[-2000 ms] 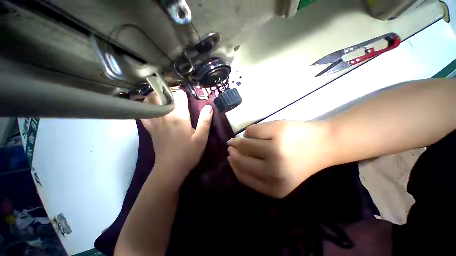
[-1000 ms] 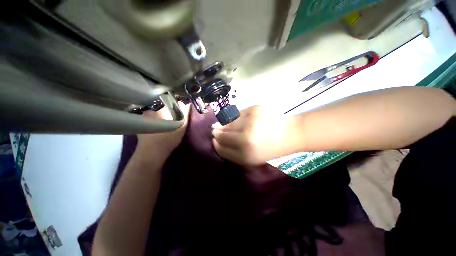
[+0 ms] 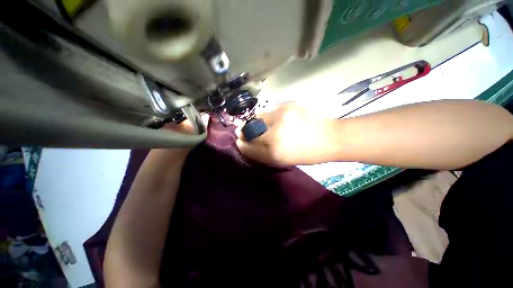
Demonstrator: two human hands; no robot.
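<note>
Dark maroon fabric [image 3: 242, 191] runs from the needle area [image 3: 225, 112] down over the table's front edge towards my lap. My right hand [image 3: 281, 135] is at the fabric's right edge, just beside the dark ribbed knob [image 3: 254, 129], with its fingertips on the cloth; strong light washes out part of it. My left hand [image 3: 188, 130] lies on the left of the cloth, mostly hidden behind the machine head [image 3: 112, 107] and a metal lever. Its fingers cannot be seen clearly.
Thread snips with a red-and-black handle [image 3: 388, 81] lie on the machine bed behind my right forearm. The white table [image 3: 79, 185] shows at left, and a green edge with a ruler scale [image 3: 365, 177] below my right forearm. Dark clutter lies at the lower left.
My right hand has moved up and left along the fabric edge to beside the knob. My left hand has slipped further behind the machine head. More maroon cloth shows between the arms.
</note>
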